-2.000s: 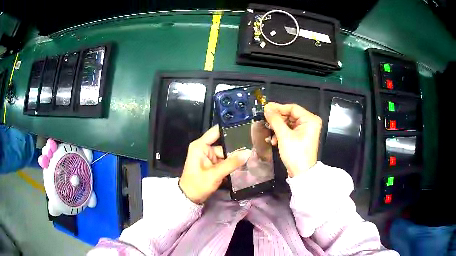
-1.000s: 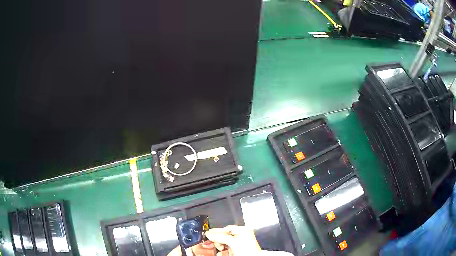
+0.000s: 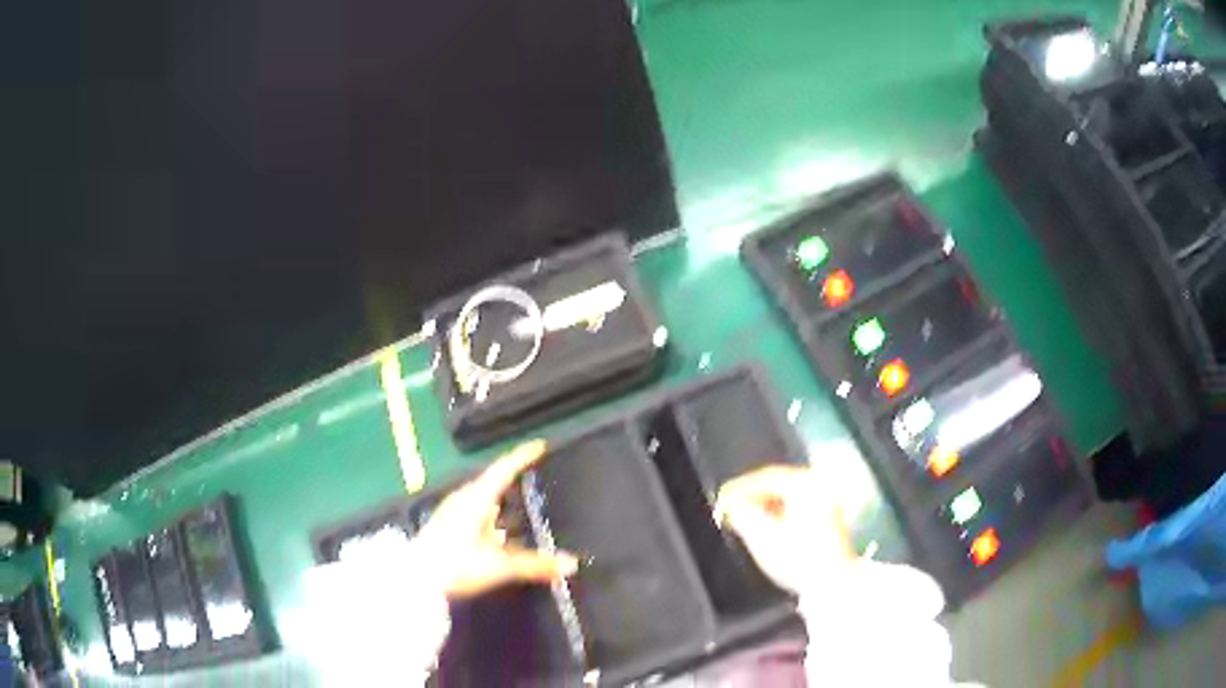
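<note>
The main black tray (image 3: 662, 659) lies nearest me, cut off by the lower edge. My left hand (image 3: 491, 538) is over its left part, thumb and forefinger spread apart. A dark, slightly reflective surface (image 3: 504, 642) shows below that hand; blur hides whether it is a phone. My right hand (image 3: 780, 518) is over the tray's right part with its fingers curled and fingertips close together. Whether it pinches something small is too blurred to tell. The blue camera end of a phone is not visible.
A small black tray stack (image 3: 558, 390) behind holds a white ring (image 3: 500, 333) and pale strip (image 3: 586, 307). A right-hand tray (image 3: 881, 427) has phones with green and red squares. Tall stacked trays (image 3: 1096, 229) stand far right, another phone tray (image 3: 249, 571) left. Blue cloth (image 3: 1183, 558) shows at right.
The view has turned and shifted. The phone with the blue camera end, earlier in my hands, is no longer visible as such. My hands have moved apart over the tray.
</note>
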